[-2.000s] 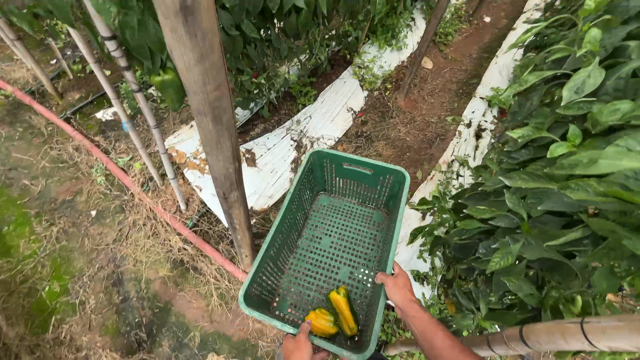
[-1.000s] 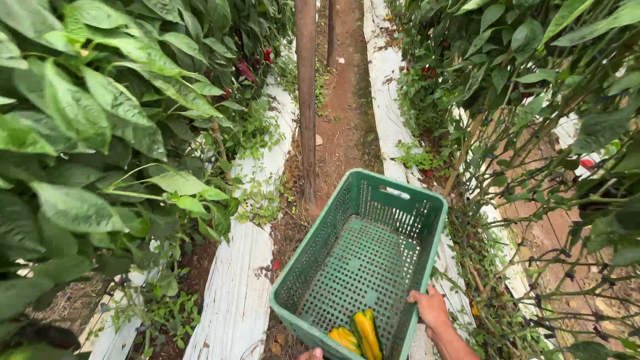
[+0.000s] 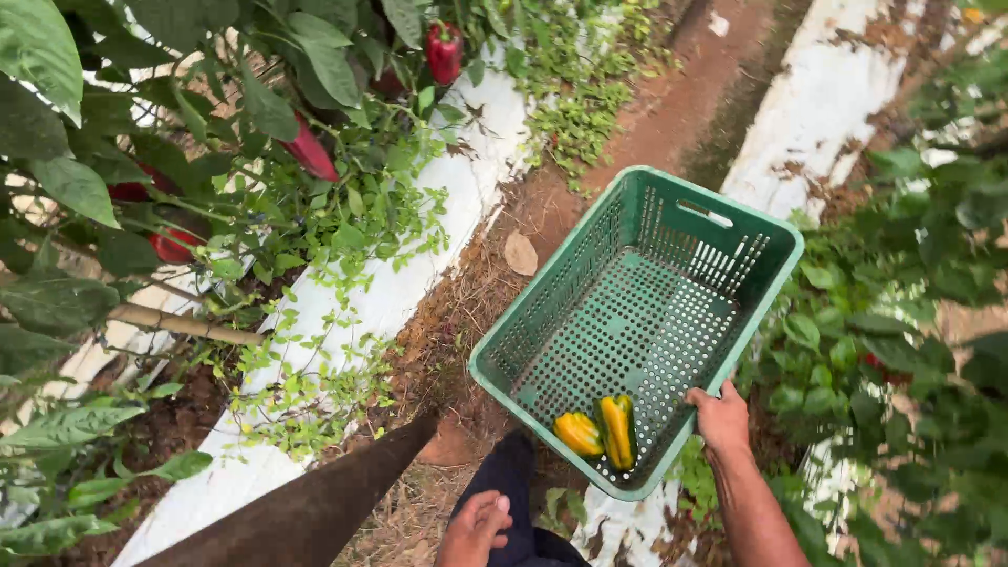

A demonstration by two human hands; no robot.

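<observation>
My right hand (image 3: 720,417) grips the right rim of a green perforated plastic crate (image 3: 543,272), its thumb over the edge. Inside, at the crate's near end, two yellow bell peppers with dark green patches lie side by side: a shorter one (image 3: 579,434) and a longer one (image 3: 617,431). Below the crate's near left corner, my left hand (image 3: 476,528) is off the rim with its fingers loosely curled, and nothing shows in it. Red peppers hang on the plants at upper left, among them one near the top (image 3: 445,53) and a long one (image 3: 311,150).
A dark wooden post (image 3: 315,492) slants up from the lower left, close to my left hand. Strips of white plastic mulch (image 3: 370,303) flank the reddish soil path (image 3: 685,102). Leafy pepper plants crowd both sides, with a bamboo stake (image 3: 185,324) at left.
The left hand has come away from the crate, which it touched two seconds ago. The right hand has kept its hold on the rim. The view has swung along the row.
</observation>
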